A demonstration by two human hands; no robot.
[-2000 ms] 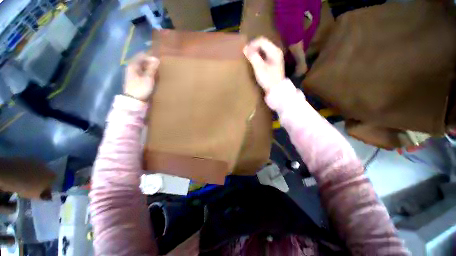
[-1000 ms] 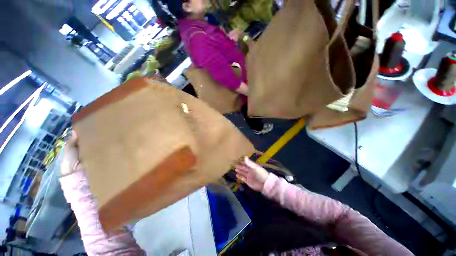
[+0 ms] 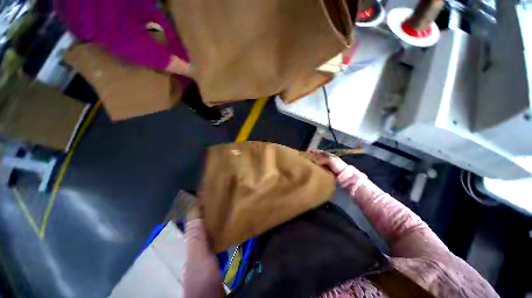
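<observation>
A brown part-sewn bag body (image 3: 262,189) is held up in front of my lap, creased and bulging, with a tiny pale label near its top left. My right hand (image 3: 326,161) grips its upper right edge, the fingers partly hidden by the material. My left hand (image 3: 193,210) is at its left edge, blurred and mostly hidden; the wrist and pink sleeve show below it.
A large brown tote bag (image 3: 256,49) hangs close at the top. A person in a purple top (image 3: 119,32) holds a brown piece (image 3: 125,87). White machine table (image 3: 356,107) and thread cone (image 3: 421,16) are at right. Pale board (image 3: 157,265) lies over a blue bin (image 3: 248,256) at lower left.
The view has turned right and down. The bag body has come from the left to above my lap and is bent; its orange-brown bands no longer show. My right hand has taken hold of its edge.
</observation>
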